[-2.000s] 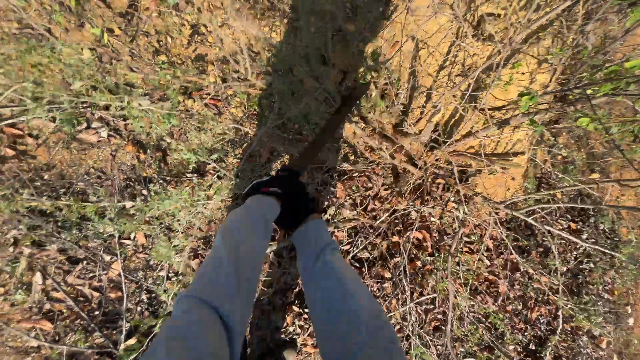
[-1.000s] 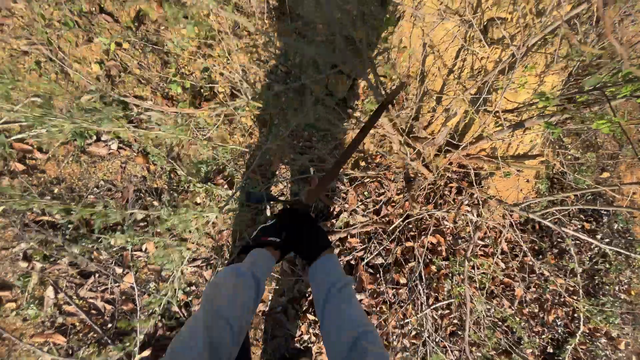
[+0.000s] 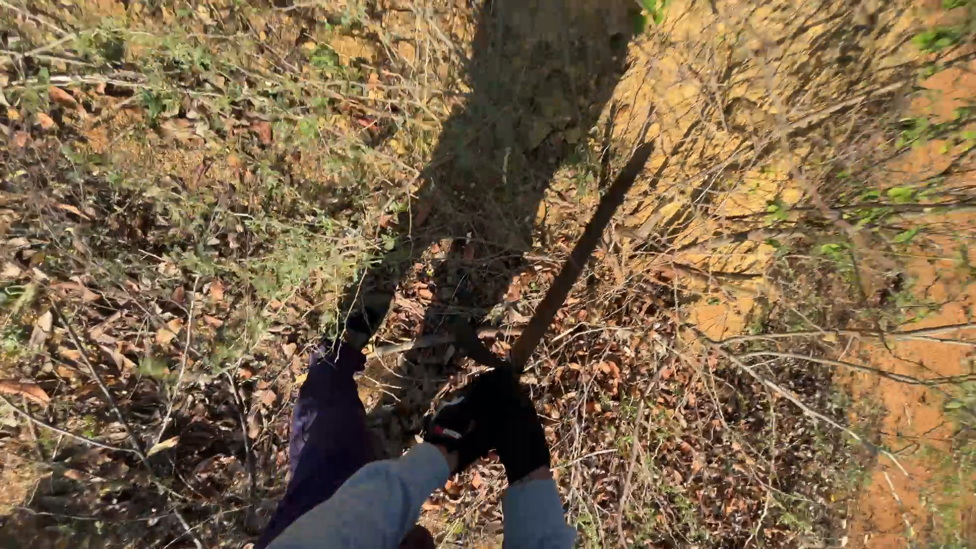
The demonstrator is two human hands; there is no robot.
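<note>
A long, dark, rusty machete blade [image 3: 581, 255] slants up and to the right from my two black-gloved hands. My left hand [image 3: 457, 427] and my right hand [image 3: 520, 427] are pressed together around its handle, which the gloves hide. The blade's tip is over thin dry branches [image 3: 709, 183] at the edge of bare yellowish soil. Grey sleeves cover both forearms. Just above the gloves, a short dark shape lies in shade; what it is cannot be told.
My leg in dark trousers [image 3: 328, 427] and a dark shoe [image 3: 367, 314] stand left of my hands. Dry leaves and low green weeds [image 3: 305, 259] cover the ground at left. Bare twigs [image 3: 801, 408] spread at right before orange soil [image 3: 892, 427]. My shadow falls ahead.
The machete blade, blurred two seconds ago, now shows long and plain, pointing up and right. Both hands have stayed together on it. My leg and shoe have come into clearer view at left.
</note>
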